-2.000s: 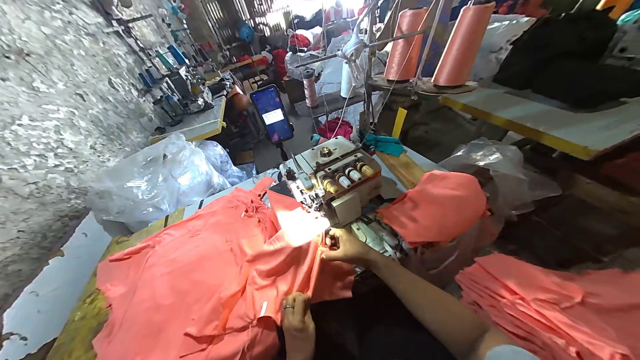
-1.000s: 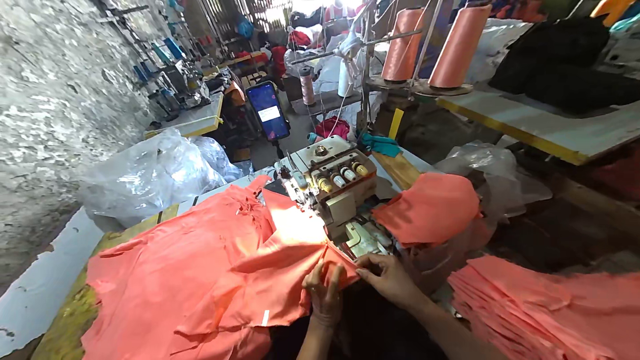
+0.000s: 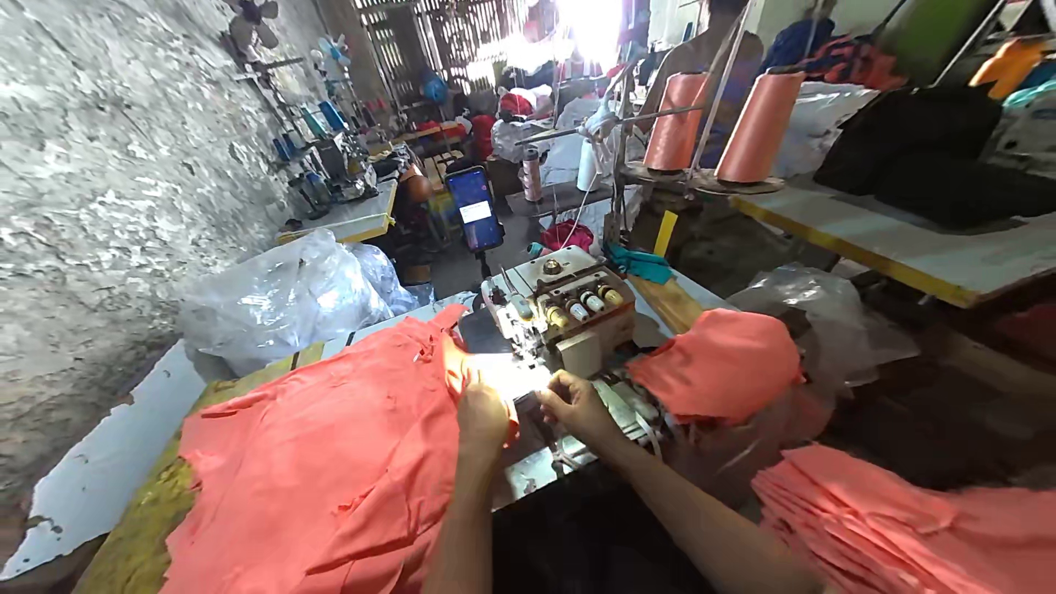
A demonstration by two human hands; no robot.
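An overlock sewing machine [image 3: 569, 305] stands at the centre, its needle area under a bright lamp glare. Left of it, a large heap of coral fabric [image 3: 330, 445] covers the table. My left hand [image 3: 483, 412] rests at the fabric's right edge, just left of the needle area; glare hides its fingertips. Close to the front of the presser foot, my right hand [image 3: 577, 406] has its thumb and fingertips pinched together; whether something thin is between them cannot be told. A folded coral piece [image 3: 726, 363] lies right of the machine.
Stacked coral fabric [image 3: 891, 511] lies at lower right. Clear plastic bags [image 3: 289, 289] sit against the wall at left. A phone [image 3: 476, 210] on a holder stands behind the machine, beside cones of coral thread [image 3: 759, 124]. A person [image 3: 701, 74] is in the background.
The coral fabric that both hands held in front of the machine has moved left, uncovering the machine's front plate. Both hands have moved up to the needle area.
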